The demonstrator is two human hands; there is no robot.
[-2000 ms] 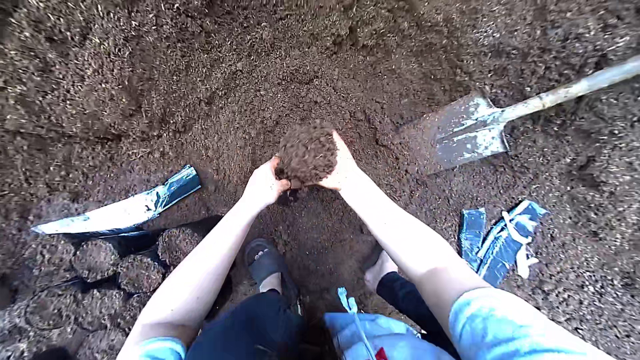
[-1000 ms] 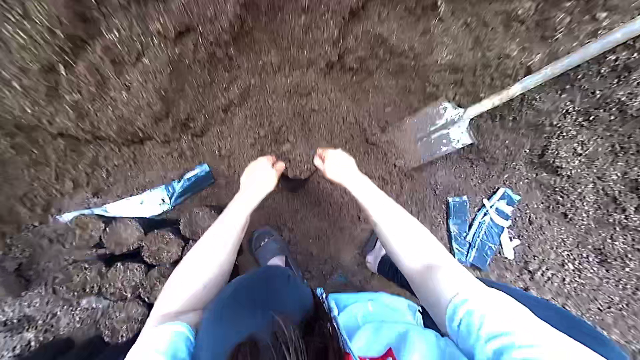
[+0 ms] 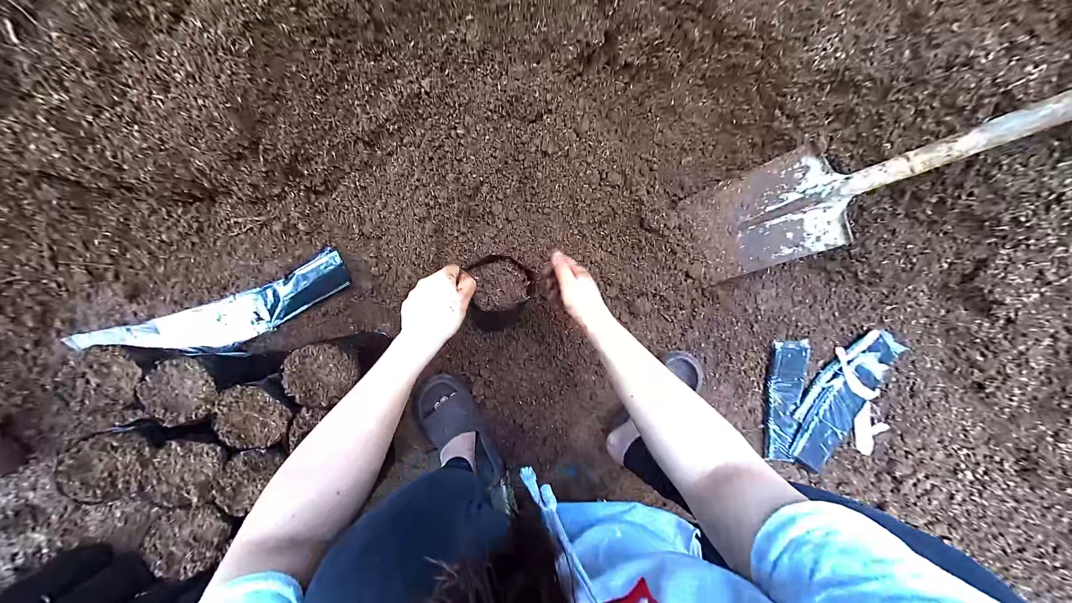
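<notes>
A black plastic grow bag stands upright between my two hands, its round mouth facing up, with loose brown soil inside below the rim. My left hand pinches the left side of the rim between thumb and fingers. Just off the right side, my right hand has its fingers extended, with a small gap to the bag and nothing seen in it. The bag's base is hidden from this view.
Several soil-filled black bags are packed together at lower left, beside a long stack of flat plastic bags. A spade lies at right, its blade partly in soil. Below it are folded plastic bags with white strips. My sandals flank the middle.
Two seconds ago both hands held a heap of soil; that heap is gone from them. The right hand has moved off the bag's side since one second ago, and the rim now shows clearly.
</notes>
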